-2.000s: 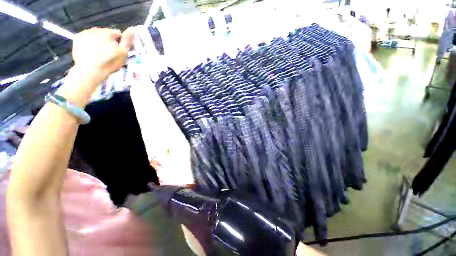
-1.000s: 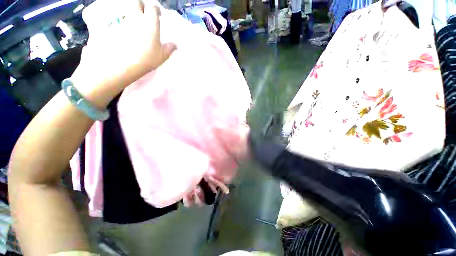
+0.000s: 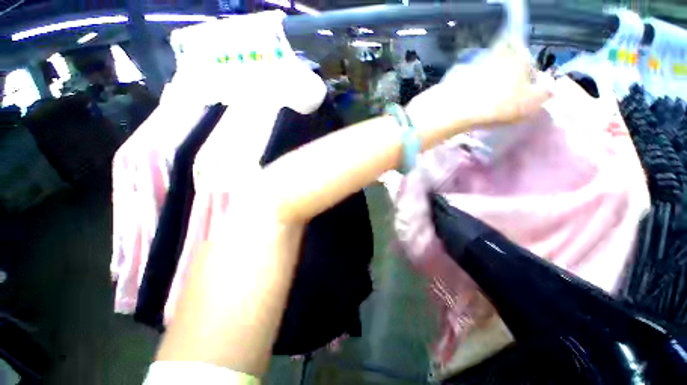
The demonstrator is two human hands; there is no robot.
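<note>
My left hand (image 3: pixel 516 94), blurred, with a pale green bangle on the wrist, is raised at upper right. It grips a white hanger (image 3: pixel 515 30) at the neck of a pale pink top (image 3: pixel 527 195). The pink top hangs in front of a cream floral garment (image 3: pixel 629 143) and hides most of it. The black blower (image 3: pixel 527 278) reaches in from the lower right, its narrow nozzle against or close to the pink top. My right hand is not visible; the blower's handle is out of the picture.
Pink tops (image 3: pixel 139 218) and black garments (image 3: pixel 328 263) hang on white hangers at left. A metal rail (image 3: pixel 392 19) crosses the top. Black striped garments (image 3: pixel 663 203) hang at far right. People (image 3: pixel 410 71) are in the distance.
My left hand has moved from the pink top at left over to the right, and a pink top now hangs before the floral garment. The view has shifted towards the left-hand garments and rail.
</note>
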